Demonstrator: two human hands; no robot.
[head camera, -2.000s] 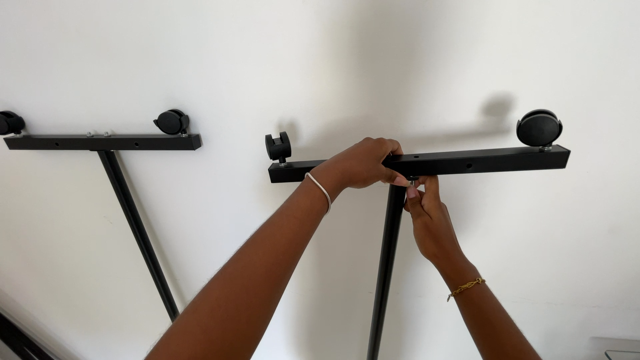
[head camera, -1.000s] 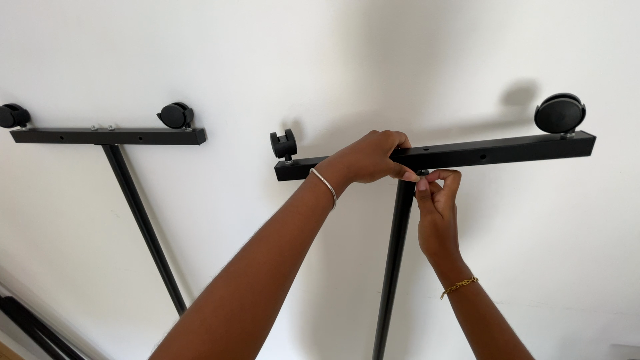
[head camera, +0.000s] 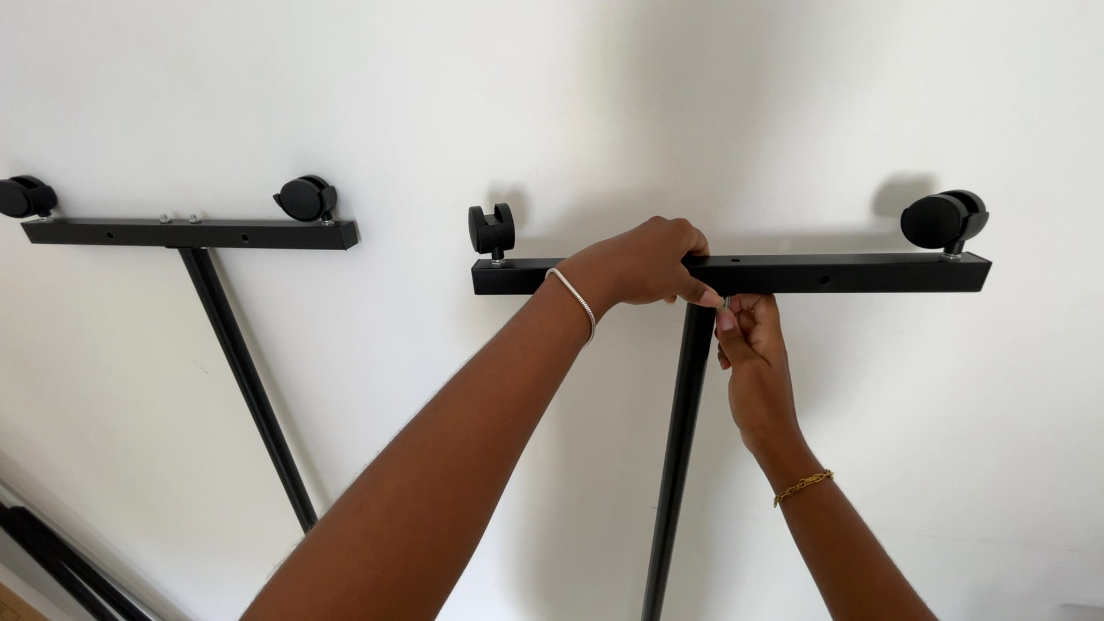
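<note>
A black metal crossbar (head camera: 897, 274) sits across the top of a black upright tube (head camera: 675, 466), in front of a white wall. Small twin-wheel casters, one at the left (head camera: 492, 231) and one at the right (head camera: 944, 220), stand on its upper side. My left hand (head camera: 651, 263) grips the bar over the joint, its thumb at the lower edge. Just under the bar, right of the tube, my right hand (head camera: 757, 362) pinches a small metal fastener (head camera: 727, 304) between thumb and fingers; most of it is hidden.
At the left, a second black crossbar (head camera: 138, 233) with two casters and small bolts (head camera: 194, 218) tops another slanting tube (head camera: 250, 388). Black tubes (head camera: 65, 561) lie at the lower left, near the edge of a cardboard piece (head camera: 17, 604).
The fingers of my right hand have shifted around the small fastener under the bar. The crossbar looks more level than before. My left hand keeps its hold.
</note>
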